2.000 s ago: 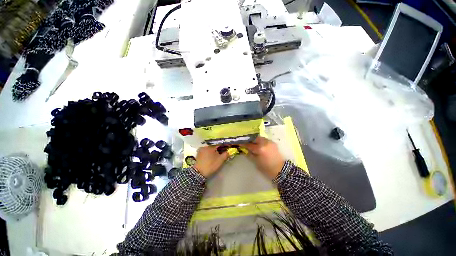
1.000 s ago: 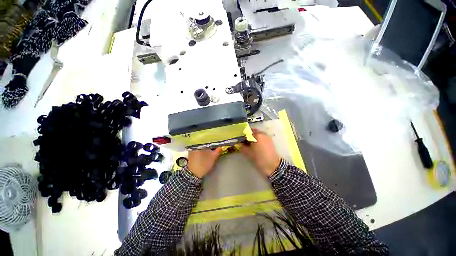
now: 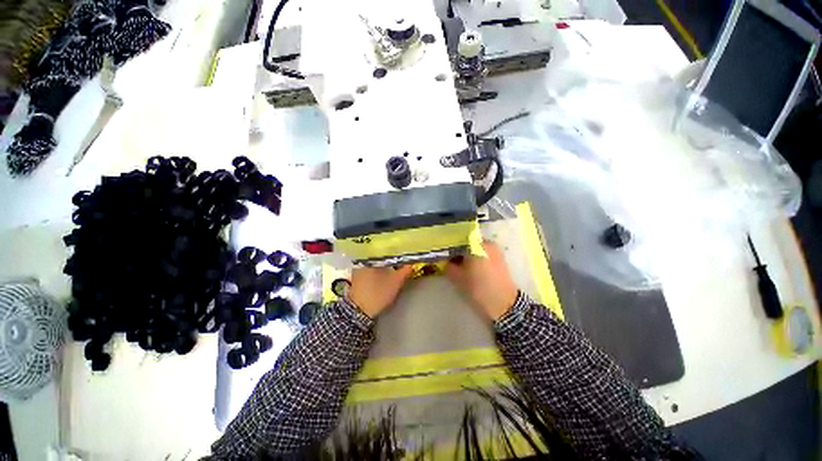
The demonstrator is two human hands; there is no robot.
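The white pattern sewing machine [image 3: 397, 126] stands in front of me, its dark and yellow front over the bed plate [image 3: 424, 329]. My left hand [image 3: 379, 286] and my right hand [image 3: 485, 281] are both at the lower edge of the head, fingertips partly hidden under it. A small yellow piece, perhaps the sewing clamp [image 3: 425, 269], shows between them. Whether the fingers hold a loop cannot be seen. A large pile of black loops [image 3: 149, 261] lies left of the machine, with several loose ones nearer the bed plate.
A clear plastic bag [image 3: 649, 180] spreads at the right, with a small black part [image 3: 616, 236] beside it. A screwdriver [image 3: 767, 290] and a yellow tape roll [image 3: 794, 330] lie far right. A fan [image 3: 27, 335] stands at the left edge. Cord bundles [image 3: 34, 135] lie upper left.
The view has shifted a little. Both hands stay at the front of the machine head; the fingertips are now more hidden beneath it than two seconds ago.
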